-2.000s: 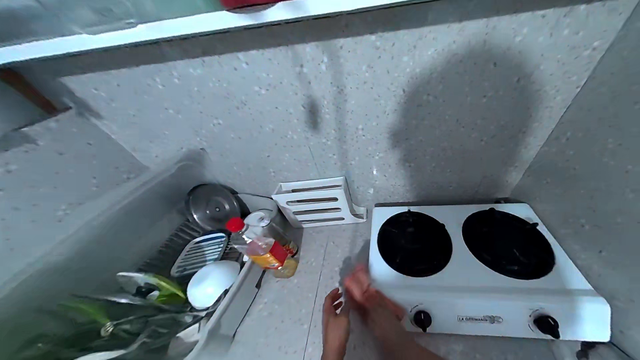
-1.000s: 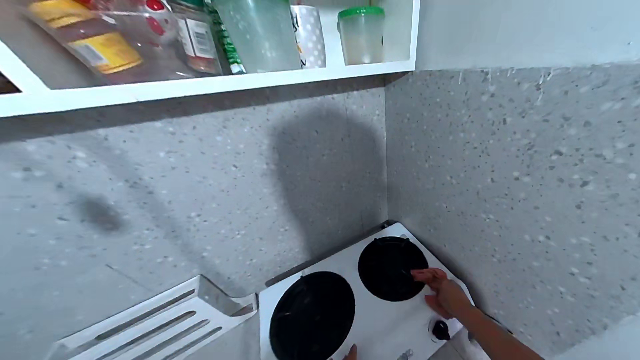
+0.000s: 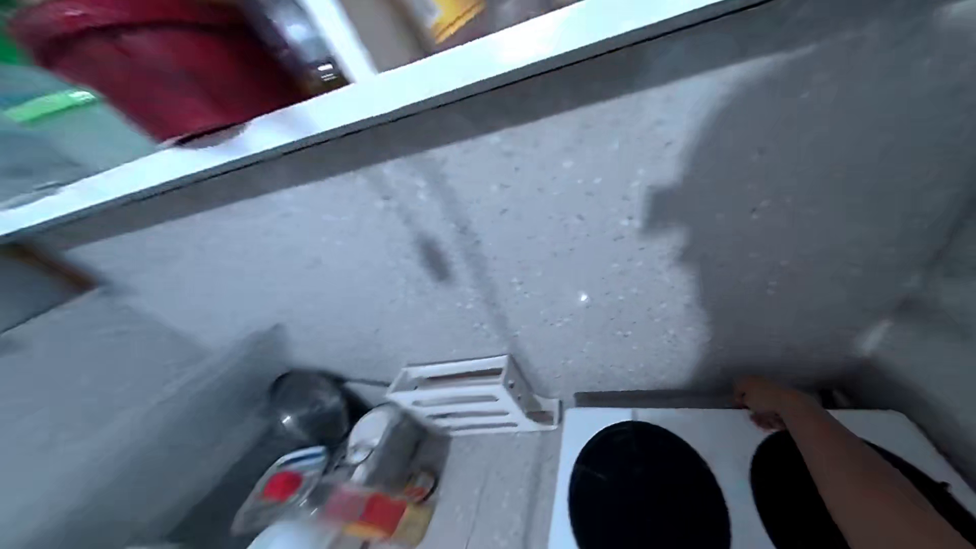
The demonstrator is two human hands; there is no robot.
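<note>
A white two-burner stove (image 3: 736,436) stands at the lower right, with a black round burner (image 3: 648,488) on its left side and another one partly under my forearm. My right hand (image 3: 762,400) reaches to the stove's back edge by the wall, fingers curled there; whether it grips anything is hidden. The left hand is out of the frame. Left of the stove, a white slotted plastic rack (image 3: 473,400) rests against the wall.
At lower left are a metal pot (image 3: 309,404), a metal jug (image 3: 389,442) and a blurred bottle with a red cap (image 3: 282,486). A white shelf edge (image 3: 427,84) crosses overhead, with a dark red container (image 3: 164,65) on it. A speckled wall is behind.
My right hand has moved from the right burner's front side to the stove's back edge. The fingertip seen at the stove's front a second ago is out of view. The view has swung left.
</note>
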